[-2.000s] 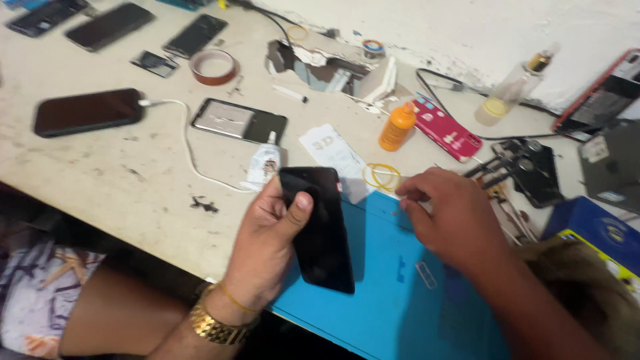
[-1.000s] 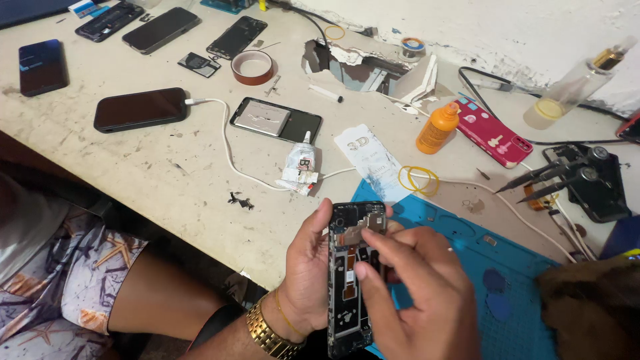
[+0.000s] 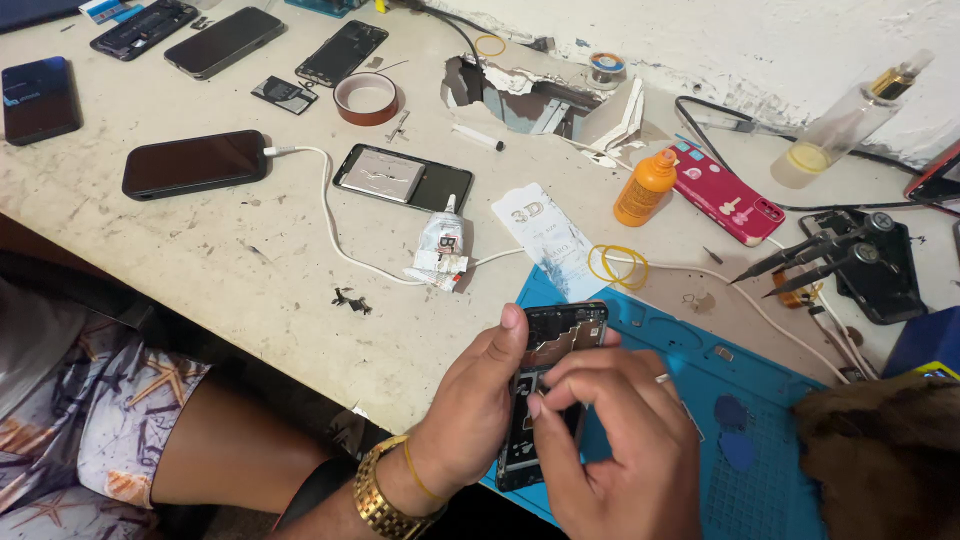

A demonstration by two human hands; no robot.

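An opened smartphone (image 3: 568, 330), its inner parts showing, is gripped along its sides by my left hand (image 3: 480, 397), which wears a gold watch and a yellow band on the wrist. Over the middle of the phone, my right hand (image 3: 622, 427) has its thumb and forefinger pinched together; whether a small part is between them cannot be told. Beneath is a blue silicone repair mat (image 3: 667, 326). Just beyond the phone lie a printed paper packet (image 3: 551, 240), yellow rubber bands (image 3: 619, 266) and a glue tube (image 3: 442, 244).
An orange bottle (image 3: 645, 187), a red phone case (image 3: 727, 193), screwdrivers (image 3: 817, 255) and a clear pump bottle (image 3: 840, 131) stand or lie at the right. Several phones, a tape roll (image 3: 365, 98) and a white cable (image 3: 328, 217) are spread leftward. A broken hole (image 3: 525, 97) gapes near the wall. A person's leg (image 3: 240, 435) is at lower left.
The phone, dark face up two seconds ago, now shows its inner side. My right hand has come from beside the rubber bands onto the phone. The view has shifted.
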